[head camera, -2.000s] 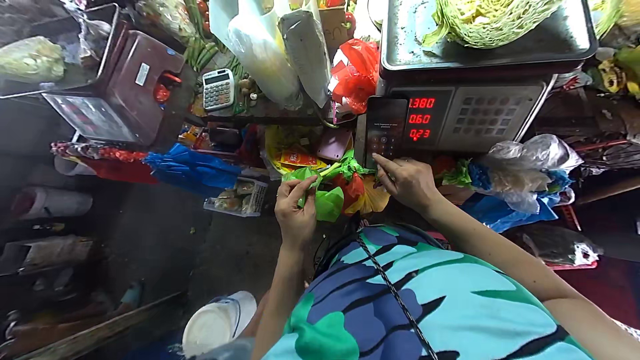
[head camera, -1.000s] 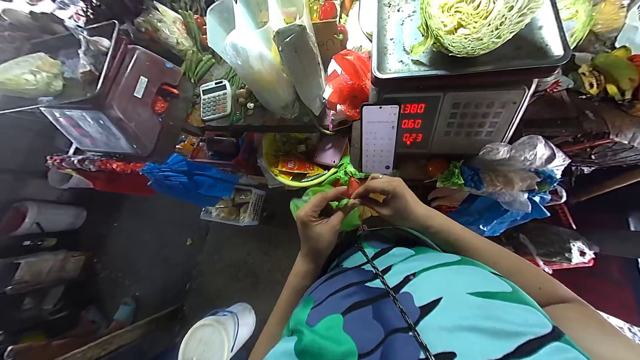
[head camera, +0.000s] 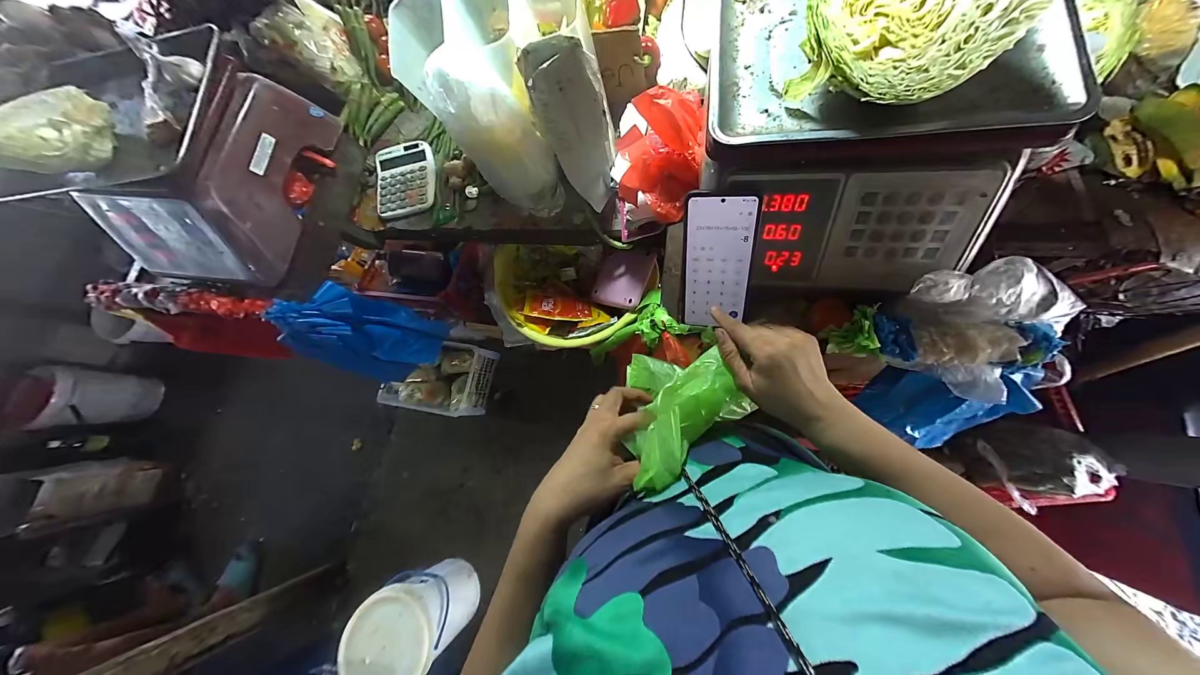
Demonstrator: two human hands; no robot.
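Note:
My left hand (head camera: 600, 457) holds a thin green plastic bag (head camera: 677, 417) in front of my body. With a fingertip, my right hand (head camera: 773, 370) touches the lower part of the screen of an upright smartphone (head camera: 720, 258), which shows a calculator. The phone leans against the front of a digital scale (head camera: 923, 216) with lit red digits. On the scale's metal tray (head camera: 750, 117) lies a cut cabbage (head camera: 914, 47). Left of the phone, a yellow-rimmed basket (head camera: 562, 339) holds packets and a pink phone-like object (head camera: 625, 278).
A desk calculator (head camera: 405, 179) lies near green beans at the counter's edge. Another scale (head camera: 258, 169) stands at left. Blue bags (head camera: 356, 333) hang below it, above a white crate (head camera: 472, 380). Clear and blue bags (head camera: 994, 328) hang at right. A lidded white bucket (head camera: 408, 619) stands on the floor.
My right hand has left the spot beside my left hand and reached the phone screen. The green bag, low by my hands before, is now raised and bunched in my left hand.

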